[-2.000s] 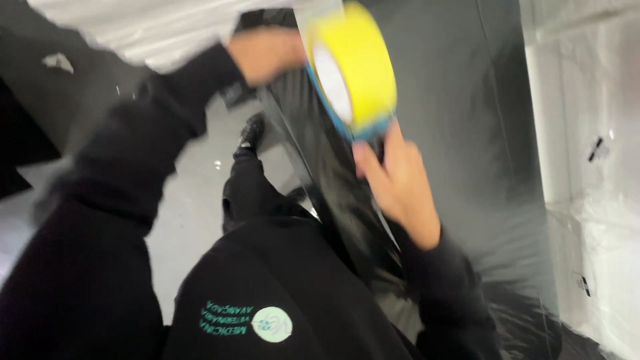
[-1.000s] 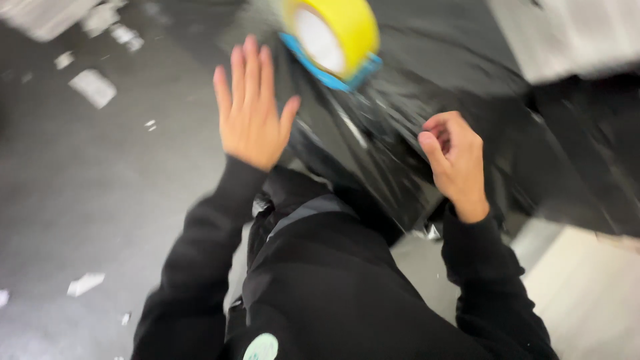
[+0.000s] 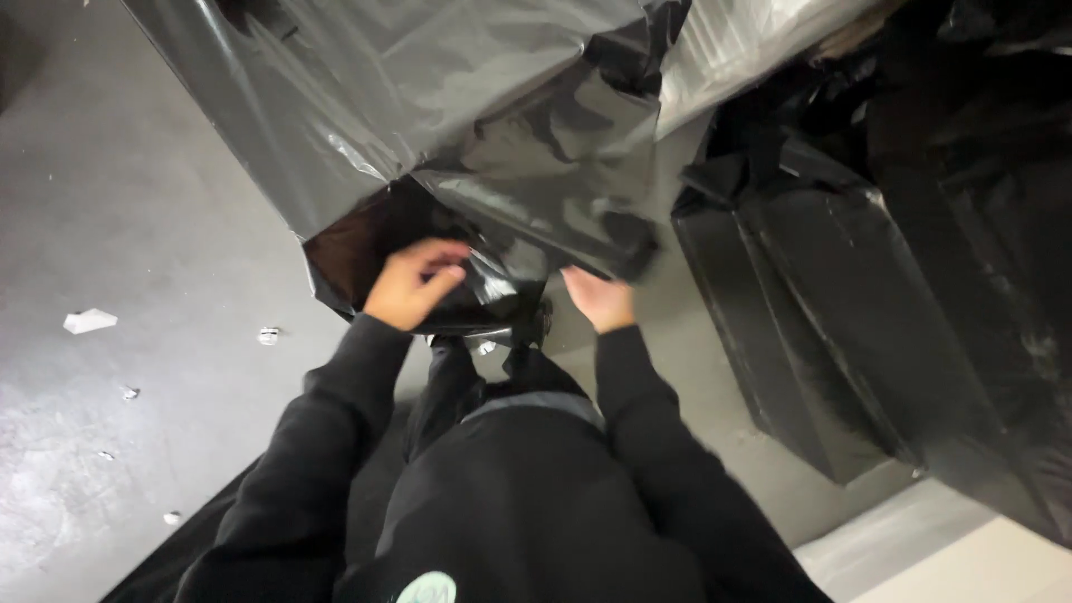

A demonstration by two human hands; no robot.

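Black plastic sheeting (image 3: 335, 75) covers a large box-shaped object in front of me, with a loose flap (image 3: 519, 201) folded at its near end. My left hand (image 3: 416, 283) is at the dark near end of it, fingers curled and thumb bent inward; whether it pinches the plastic is unclear. On the other side, my right hand (image 3: 600, 299) is at the lower edge of the flap, its fingers partly hidden by the blurred plastic. The yellow tape roll is not in view.
Another black-wrapped block (image 3: 804, 301) stands on the right. Translucent plastic sheeting (image 3: 745, 50) lies at the top right. White scraps (image 3: 90, 321) are scattered over the grey floor (image 3: 167, 251) on the left. My feet are close to the wrapped object's near end.
The yellow tape roll, near my hands in both earlier frames, has gone out of view. Both hands have come to the black plastic's near end. The view has shifted strongly.
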